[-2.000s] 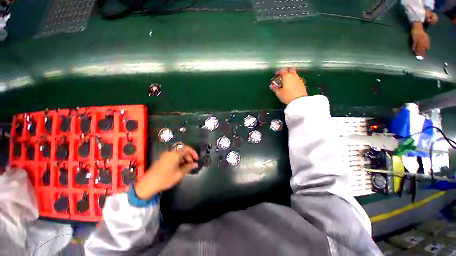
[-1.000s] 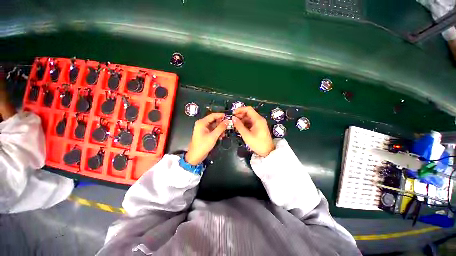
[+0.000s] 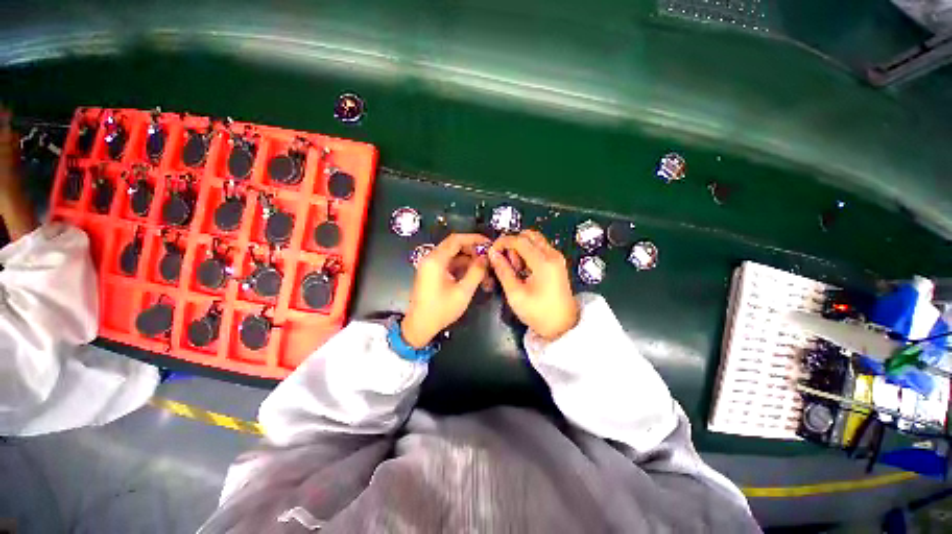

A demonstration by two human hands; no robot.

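Note:
My left hand, with a blue wrist band, and my right hand meet over the mat in front of me. Their fingertips pinch a small round unit, mostly hidden by the fingers. Whether it is a board, a black disc or both joined cannot be told. Silvery round boards lie around the hands: one to the left, one just beyond the fingertips, and several to the right, such as this board. A black disc lies among the right ones.
An orange-red tray with black wired discs in its pockets is at left. Another person's white sleeve is beside it. A white tray with cables and a blue object is at right. Single round pieces lie farther back.
From two seconds ago, my right hand has come back from the far mat and met my left hand. Over the last second both hands stay together, fingers shifted slightly on the small unit.

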